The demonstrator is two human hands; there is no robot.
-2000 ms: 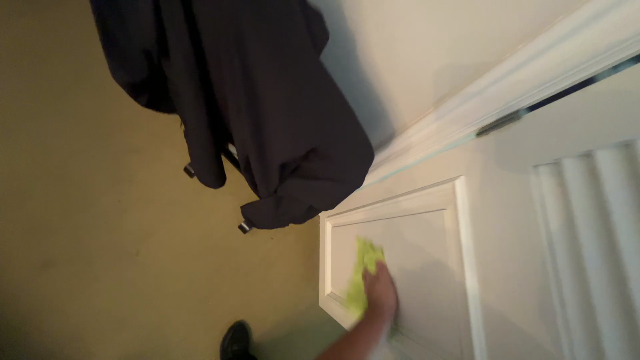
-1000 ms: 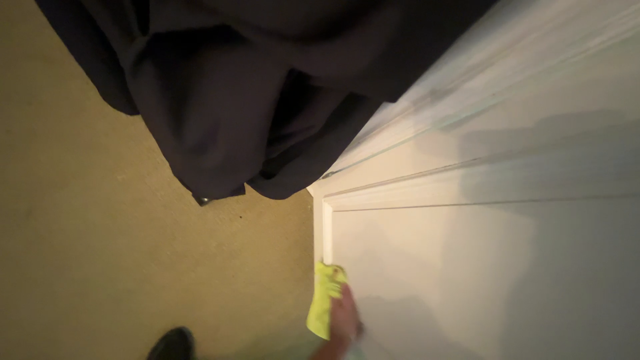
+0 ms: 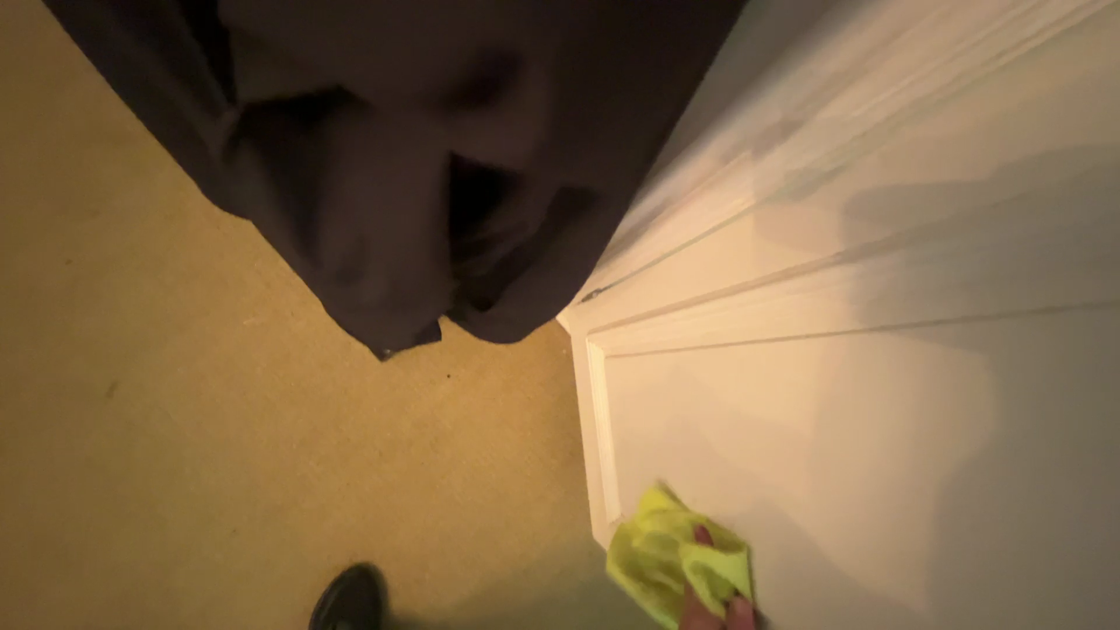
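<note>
My right hand (image 3: pixel 719 611) shows only by its fingers at the bottom edge, right of the middle. They are closed on a bunched yellow-green cloth (image 3: pixel 647 560), which lies against the lower corner of a white panelled door (image 3: pixel 744 420). One fingertip shows among the folds; the rest of the hand is cut off by the frame. My left hand is not in view.
Dark fabric (image 3: pixel 367 192), seemingly a hanging garment, fills the upper middle beside the door. A black shoe (image 3: pixel 352 599) stands on the yellowish-tan carpet (image 3: pixel 219 437) at the bottom. White trim (image 3: pixel 744 175) runs up to the right.
The hand with the cloth has moved down along the door's moulding to its lower corner. The view has come much closer to the dark fabric and door since the oldest frame.
</note>
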